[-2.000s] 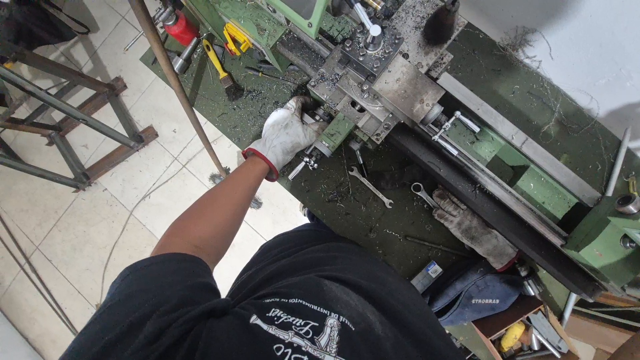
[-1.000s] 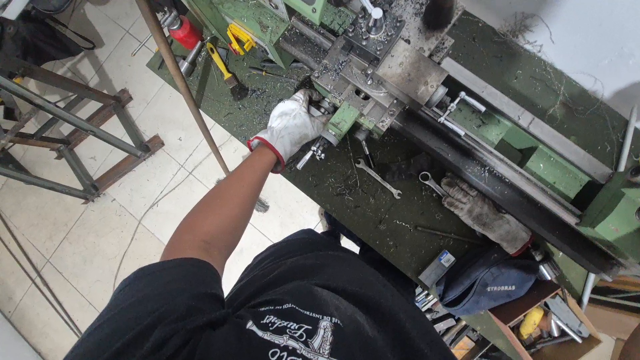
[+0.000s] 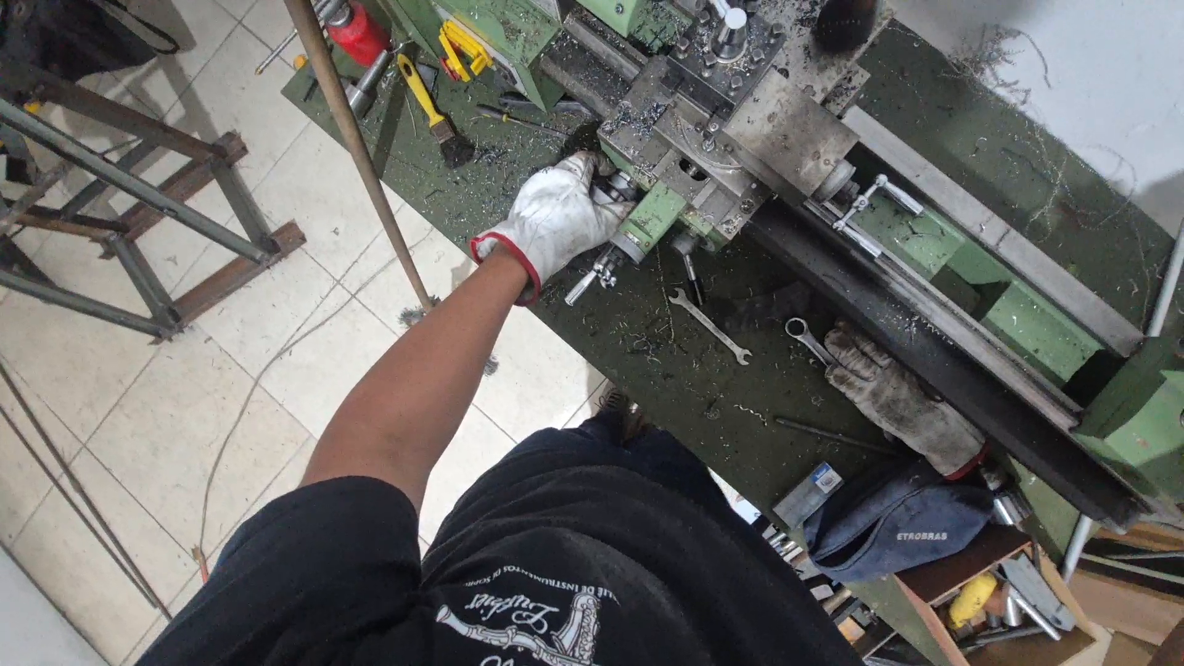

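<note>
My left hand, in a white work glove with a red-edged cuff, is closed around a metal handwheel at the near side of a green metal lathe's carriage. The fingertips are partly hidden by the wheel. Just below the glove, a crank handle sticks out from the green housing. My right hand is not in view. An open-ended wrench lies on the green bench, and a ring-end wrench lies beside an empty, dirty glove.
Metal chips litter the carriage and bench. A yellow-handled brush and a red container lie left. A wooden pole stands near my arm. A dark blue cloth case and a tool box are lower right; a steel frame stands left.
The gloved left hand has shifted its hold slightly at the handwheel. The tools on the bench have stayed where they were.
</note>
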